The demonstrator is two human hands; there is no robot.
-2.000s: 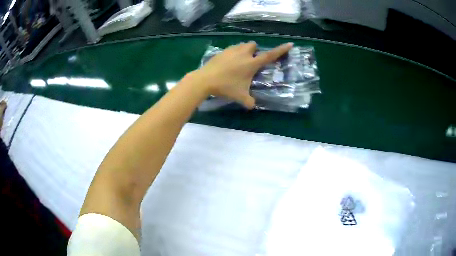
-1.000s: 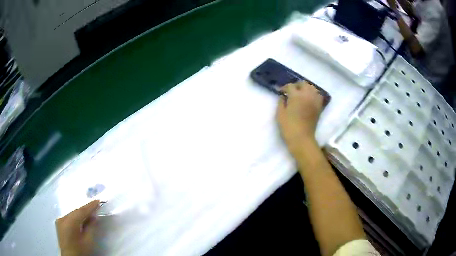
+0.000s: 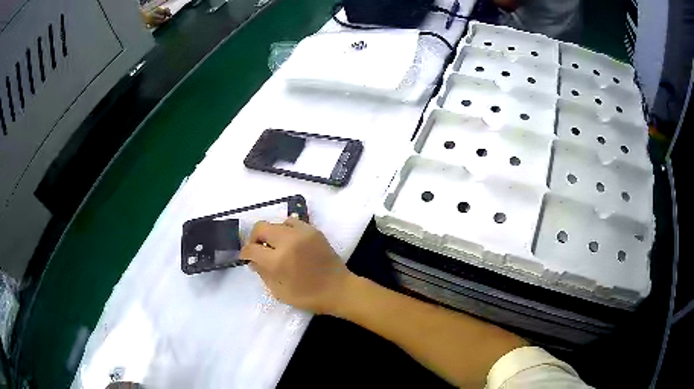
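A black phone middle frame (image 3: 212,245) lies at or just above the white foam sheet, left of centre. My right hand (image 3: 293,262) grips its lower long edge, fingers partly over the opening. A second black phone frame (image 3: 281,146) lies flat behind it, its large opening showing white. A white poly bag pad (image 3: 131,340) with a small dark mark is at the bottom left. Only a sliver of my left hand (image 3: 123,385) shows there, cut off by the picture's edge; its grip is hidden.
Stacked white blister trays (image 3: 487,178) with dark round holes stand at right. A stack of poly bags (image 3: 342,64) lies at the far bench end, near a black device (image 3: 388,11) with cables. The green conveyor (image 3: 163,163) runs along the left. Other people's hands show at the top.
The view has swung right towards the trays. Two phone frames now show apart, where one dark phone shape was under my right hand. My left hand has nearly left the picture.
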